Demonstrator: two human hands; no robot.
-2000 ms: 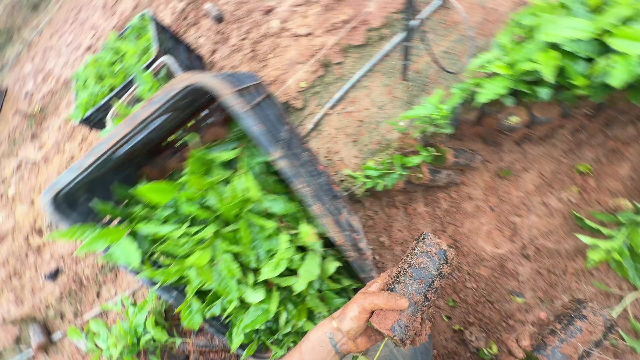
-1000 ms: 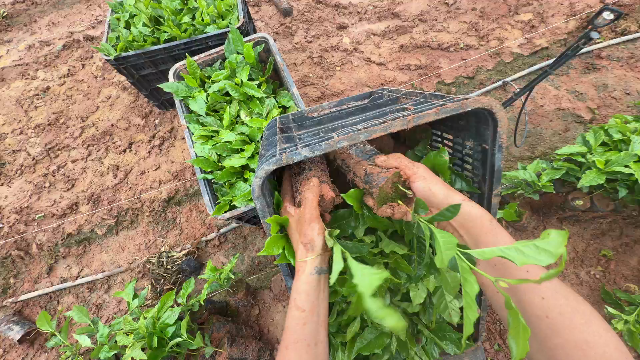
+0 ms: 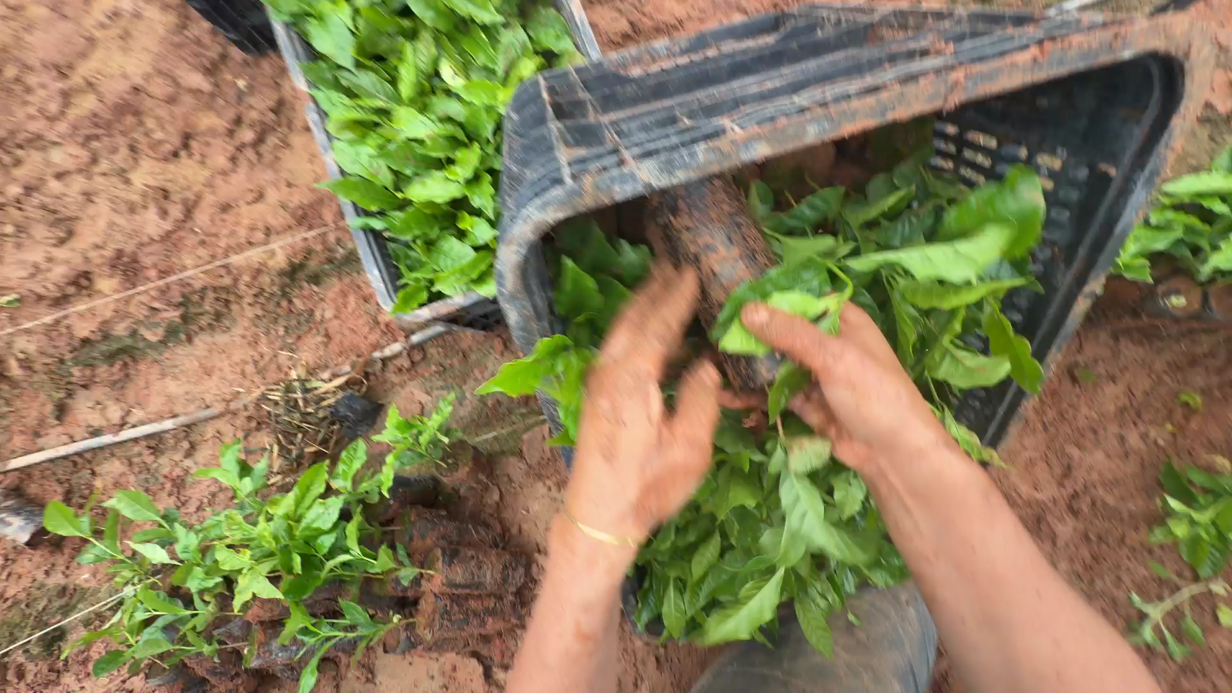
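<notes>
A muddy black plastic crate (image 3: 828, 106) lies tilted with its mouth toward me, holding leafy green seedlings (image 3: 799, 520). Inside it, a soil-filled seedling tube (image 3: 717, 250) slants down from under the upper rim. My right hand (image 3: 857, 385) is at the tube's lower end, thumb on its leaves, fingers curled partly beneath and hidden. Blurred by motion, my left hand (image 3: 645, 423) is just left of the tube with its fingers apart and nothing held. A thin yellow band circles the left wrist.
Another crate (image 3: 337, 173) full of seedlings stands at the upper left. Seedlings with muddy root tubes (image 3: 472, 587) lie on the red soil at the lower left, near a thin pole (image 3: 125, 438). More plants (image 3: 1193, 221) are at the right edge. My dark trouser knee shows below.
Both hands were on root tubes at the crate's mouth one second ago; the left is now off them with fingers spread. Two seconds ago one hand held a tube outside the crate. The view is now closer.
</notes>
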